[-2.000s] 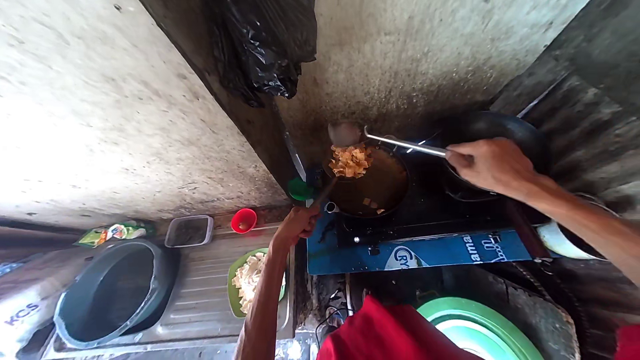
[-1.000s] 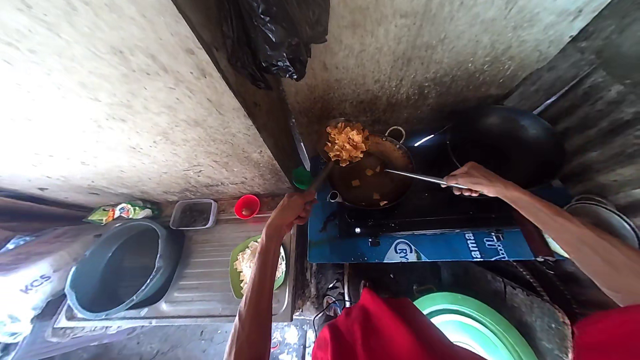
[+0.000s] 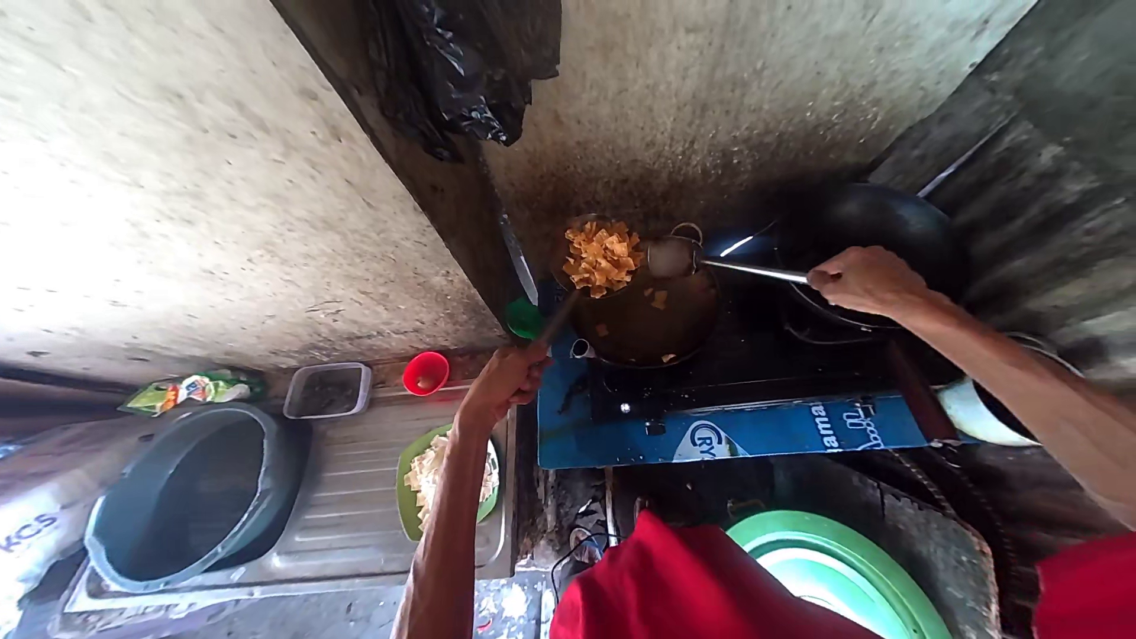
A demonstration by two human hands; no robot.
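Observation:
My left hand [image 3: 508,380] grips the dark handle of a strainer heaped with golden-brown fried pieces [image 3: 603,257], held over the back left rim of a wok of oil [image 3: 652,324]. Some loose pieces float in the oil. My right hand [image 3: 870,280] is closed around the metal handle of a spatula [image 3: 672,256], whose broad head is just right of the heaped pieces, near the wok's ring handle. Beneath my left forearm, a green plate [image 3: 410,506] with pale cut pieces rests on the steel drainboard [image 3: 342,524].
A second, dark wok [image 3: 896,222] sits on the right of the stove [image 3: 692,399]. A knife [image 3: 517,257] and black plastic bags [image 3: 479,71] hang by the wall. Left are a red cup [image 3: 426,373], a clear container [image 3: 328,390] and a grey tub [image 3: 186,497]; a green basin [image 3: 834,541] is below.
The spatula head was at the fried pieces two seconds ago, then down in the wok, and is now raised beside the heap. The strainer has stayed over the wok's back left side.

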